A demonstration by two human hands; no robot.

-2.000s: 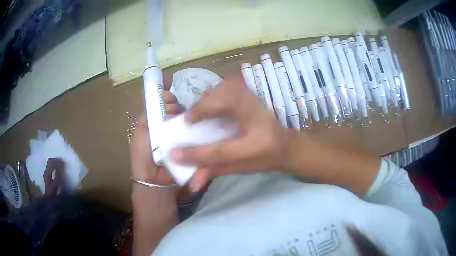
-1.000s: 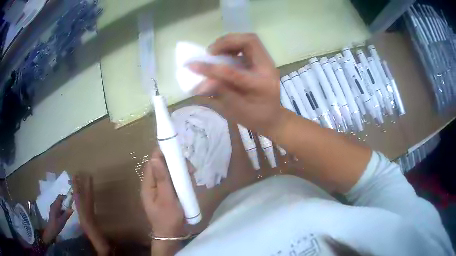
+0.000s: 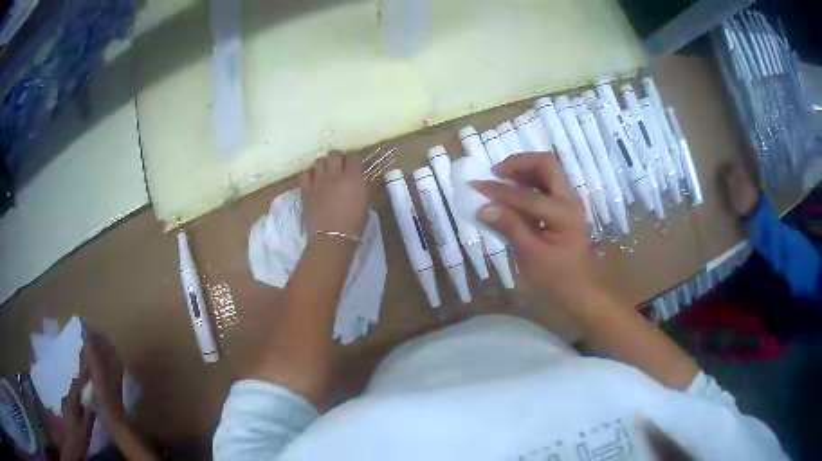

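Observation:
My left hand (image 3: 338,194), with a bracelet at the wrist, reaches over a pile of crumpled white wipes (image 3: 278,239). Its fingertips are by the pale sheet's edge, beside a few thin silvery metal pieces (image 3: 380,162); whether it holds anything cannot be told. My right hand (image 3: 541,216) pinches a folded white cloth (image 3: 470,191) above a row of white pen-shaped devices (image 3: 412,236). The devices lie side by side, tapered ends towards me, several with a dark window. One device (image 3: 196,297) lies alone to the left, tapered end pointing away.
A pale yellow sheet (image 3: 315,90) covers the back of the brown bench (image 3: 261,333). Another person's hands (image 3: 104,378) work with white wipes (image 3: 59,365) at lower left. Another person's blue sleeve (image 3: 782,243) reaches in at right, near shiny plastic-wrapped items (image 3: 766,90).
The device that my left hand held now lies apart on the bench at left. My left hand has moved onto the wipes. My right hand and cloth have moved right, over the row.

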